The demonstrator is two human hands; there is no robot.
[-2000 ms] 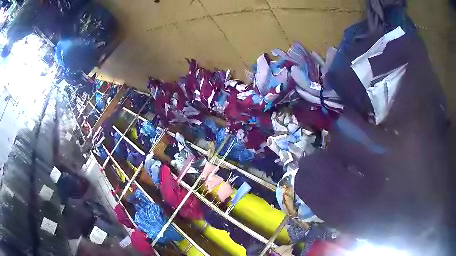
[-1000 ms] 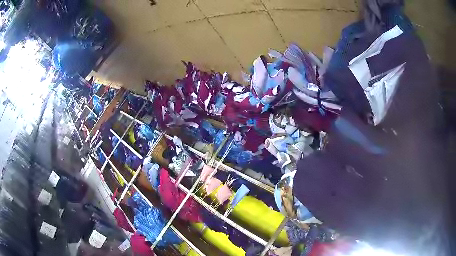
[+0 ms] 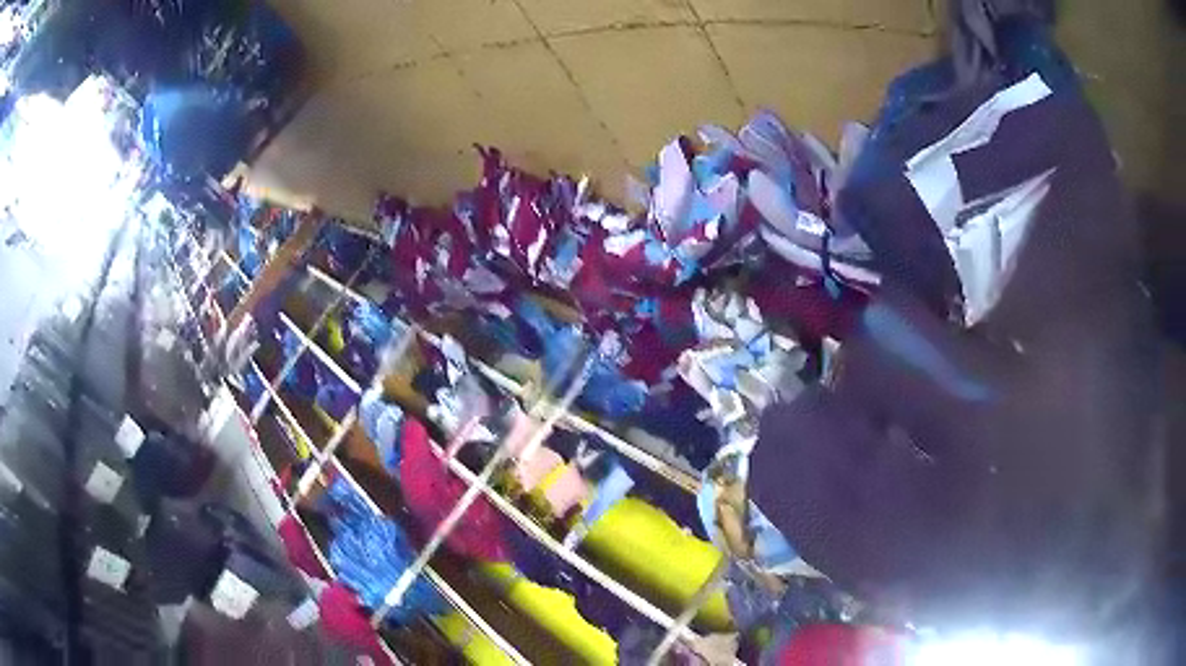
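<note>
No hand shows in the picture. A large smooth dark navy cloth or worn clothing (image 3: pixel 910 481) fills the right side, with white folded strips (image 3: pixel 995 247) against its upper part. A dark fabric lay (image 3: pixel 65 520) runs along the lower left, dotted with small white squares (image 3: pixel 234 595). Between them is an under-table rack (image 3: pixel 488 488) of pale bars, slightly blurred. A crimson cloth (image 3: pixel 442 488), a crinkled blue bundle (image 3: pixel 371 546), peach scraps (image 3: pixel 557 484) and a yellow roll or tube (image 3: pixel 650 553) lie in or behind the bars.
Maroon, light blue and white offcuts (image 3: pixel 520 247) are heaped along the rack beside the tan floor (image 3: pixel 520 104). Dark and blue shapes (image 3: pixel 202 124) stand at the upper left near a bright glare. A red patch (image 3: pixel 839 644) and another glare are at the bottom right.
The rack, its cloths and the dark lay have shifted slightly left in the picture, and the bars look more blurred. No hand has appeared.
</note>
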